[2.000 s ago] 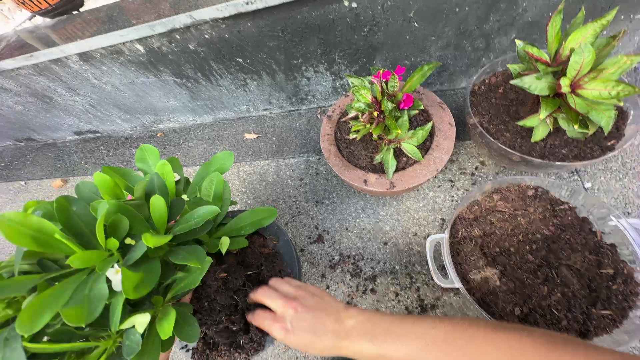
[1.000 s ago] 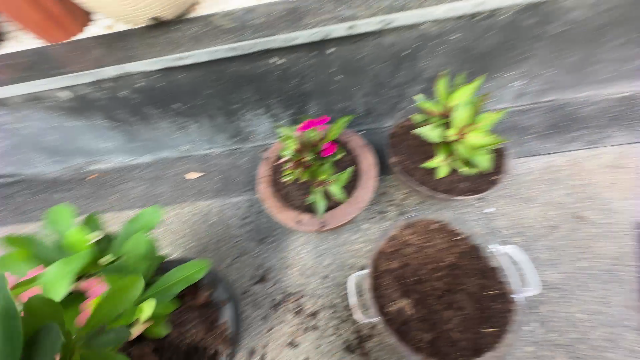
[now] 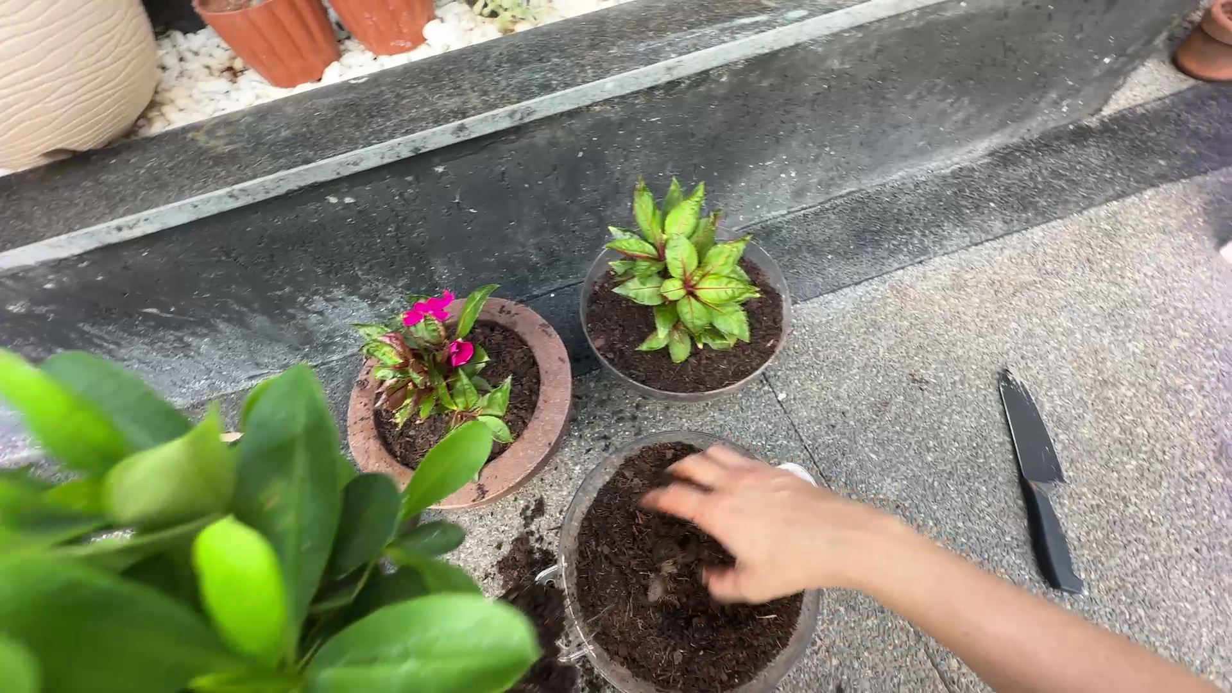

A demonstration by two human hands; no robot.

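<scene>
My right hand (image 3: pixel 746 525) reaches from the lower right into a clear plastic tub of dark potting soil (image 3: pixel 640 587), its fingers spread and touching the soil. Whether soil lies under the palm is hidden. Large glossy leaves of a green plant (image 3: pixel 289 481) fill the lower left and cover its pot. Behind the tub, at the left, a round reddish stone pot (image 3: pixel 549 404) holds a plant with magenta flowers (image 3: pixel 460 352). Farther back, a clear bowl (image 3: pixel 782 332) of soil holds a leafy green plant (image 3: pixel 683 279). My left hand is not in view.
A knife with a black handle (image 3: pixel 1049 539) lies on the speckled paving at the right. Spilled soil (image 3: pixel 534 577) lies left of the tub. A dark low wall (image 3: pixel 462 207) runs behind the pots, with terracotta-coloured pots (image 3: pixel 274 43) and white pebbles (image 3: pixel 192 72) beyond it.
Two seconds ago my right hand was in the soil beside the big green plant; now it is in the clear tub. The view has shifted, and the knife shows now.
</scene>
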